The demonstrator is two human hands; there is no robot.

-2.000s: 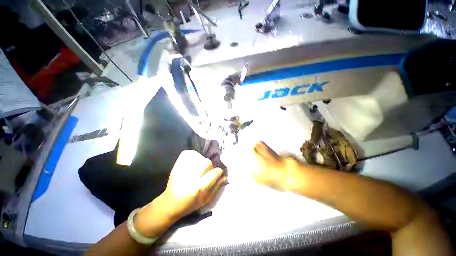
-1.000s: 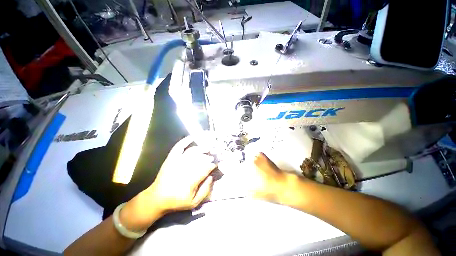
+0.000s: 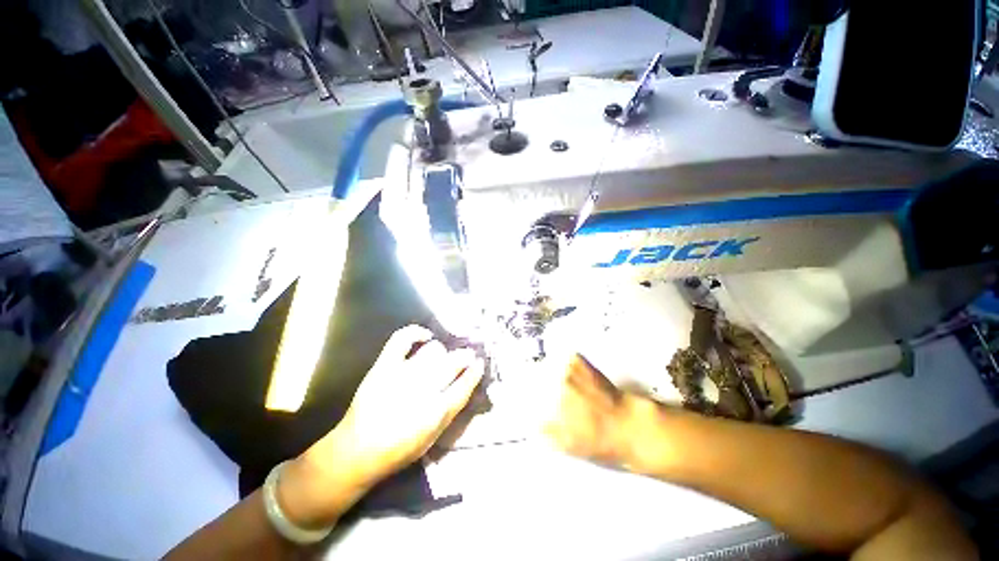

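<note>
A black garment piece (image 3: pixel 236 378) lies on the white machine table, left of the needle. My left hand (image 3: pixel 411 389) pinches its edge near the presser foot (image 3: pixel 534 329), with a pale bracelet on the wrist. My right hand (image 3: pixel 592 411) is on the bed just right of the needle, fingers curled. Strong glare washes out its fingertips, so I cannot tell whether it holds anything. The white sewing machine (image 3: pixel 854 236) has a blue stripe and "JACK" lettering. The stitching spot is overexposed.
A glowing lamp strip (image 3: pixel 307 329) hangs over the garment on a blue tube. A crumpled brown-gold bundle (image 3: pixel 745 367) lies on the bed at right. A dark screen (image 3: pixel 904 71) stands on top of the machine. Blue tape (image 3: pixel 99 351) runs along the table's left edge.
The view has shifted and the machine sits lower and further right than in the oldest frame. Since the last earlier frame, more black cloth shows beneath my left wrist. My left hand still pinches the edge.
</note>
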